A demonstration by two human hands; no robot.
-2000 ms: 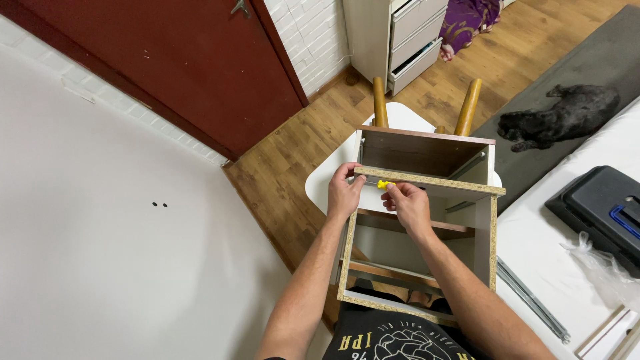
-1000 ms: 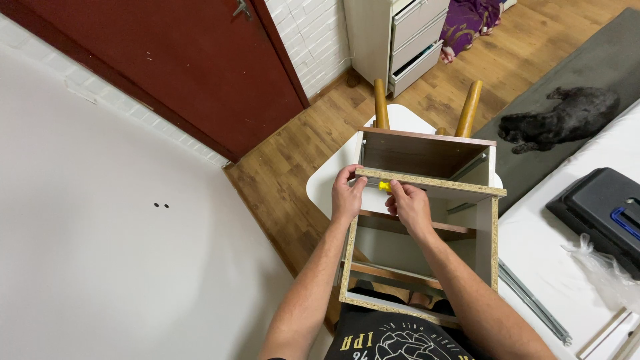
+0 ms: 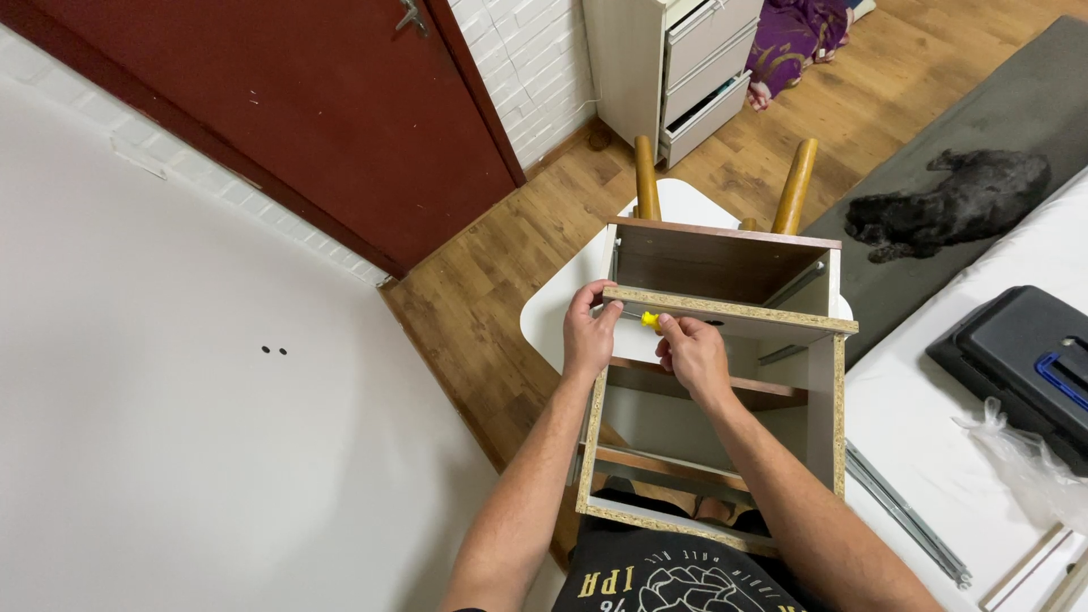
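A chipboard cabinet frame lies in front of me, with metal drawer runners on its inner side. Across it runs a chipboard panel with a raw upper edge. My left hand grips the panel's left end, thumb on the near face and fingers at the edge. My right hand holds the yellow handle of a screwdriver; its thin shaft points left toward my left thumb. The tip is hidden at the thumb, so what it touches cannot be told.
Under the cabinet is a white seat or top with wooden legs. At right are a black toolbox, drawer slides and a plastic bag on a white surface. A black dog lies on a grey mat. A drawer unit stands beyond.
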